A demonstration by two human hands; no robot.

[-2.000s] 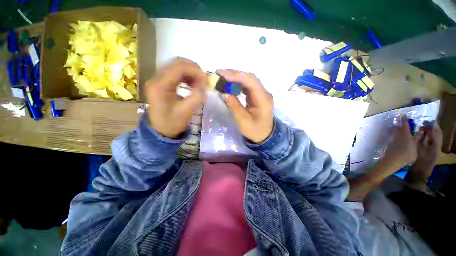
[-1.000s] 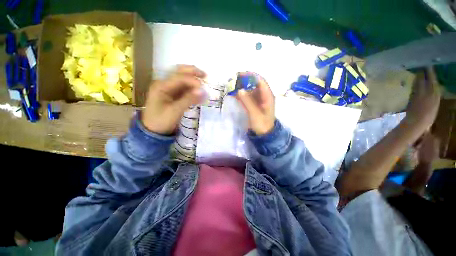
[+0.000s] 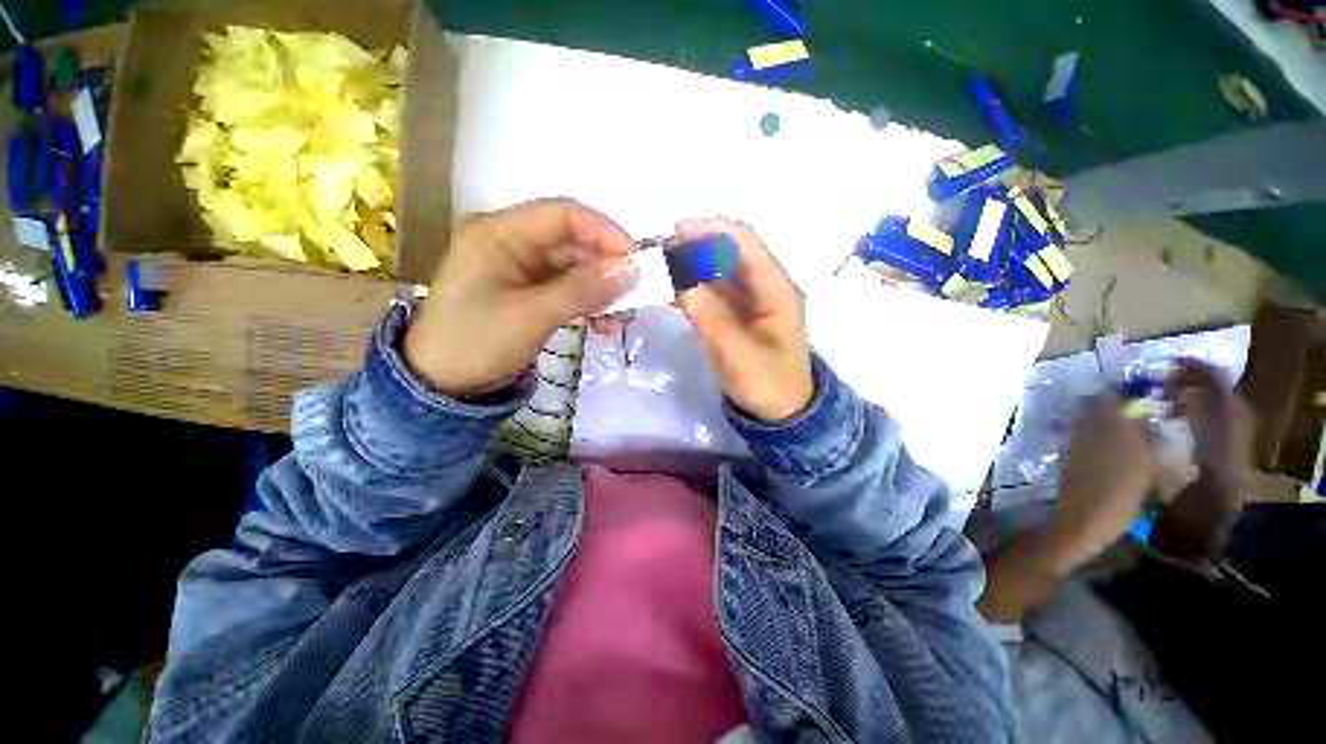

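My right hand (image 3: 749, 323) holds a short blue battery pack (image 3: 701, 262) with a greenish end, above the white sheet. My left hand (image 3: 516, 294) pinches a small white piece (image 3: 640, 279) against the pack's left end; a thin dark lead hangs below it. The fingertips partly hide where piece and pack meet. Below the hands, near my body, lies a glossy whitish sheet (image 3: 655, 393). A column of thin dark curved leads (image 3: 550, 393) lies at its left side, partly covered by my left hand and sleeve.
A cardboard box (image 3: 426, 146) of yellow pieces (image 3: 298, 146) stands at left, with blue packs (image 3: 58, 175) beyond it. A heap of blue packs with yellow strips (image 3: 982, 233) lies right. Blue packs lie on the green surface (image 3: 902, 80). Another person's hands (image 3: 1149, 451) work at right.
My left hand has closed in on the pack and now holds a white piece at it. More packs show on the green surface. The other person's raised arm has come down to the bench.
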